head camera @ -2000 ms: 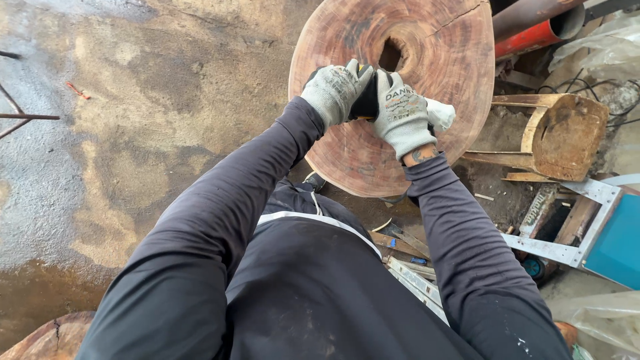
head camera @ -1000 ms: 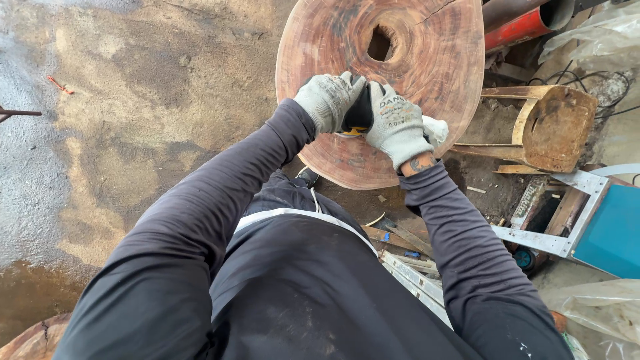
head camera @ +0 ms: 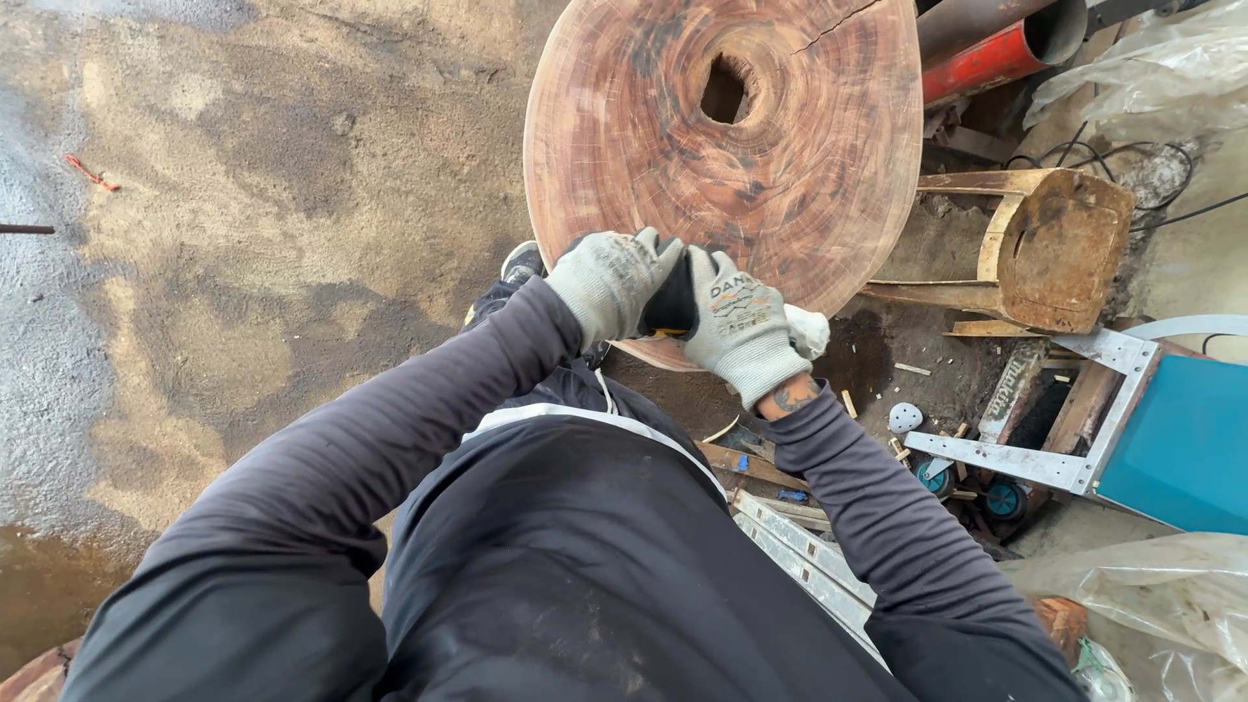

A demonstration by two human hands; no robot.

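A thick round slab of reddish wood [head camera: 624,127], with a dark hole through it and a crack at its far edge, fills the upper middle. At its near edge, my left hand [head camera: 614,283] and my right hand [head camera: 736,317], both in grey work gloves, close on a black and yellow power tool [head camera: 671,304], seemingly a sander. The gloves hide most of the tool and its underside. A white piece [head camera: 807,331], perhaps a dust bag or cloth, shows beside my right wrist.
A wooden chair or stool [head camera: 1068,249] lies right of the slab, below a red pipe [head camera: 985,63]. Farther right are a teal-topped metal stand [head camera: 1185,439], black cables and plastic sheeting [head camera: 1160,595]. Wood scraps and a sanding disc [head camera: 905,417] lie on the ground.
Both hands and the tool have moved toward my body, from beside the slab's hole to its near edge. A shoe now shows left of the slab. The view has shifted somewhat.
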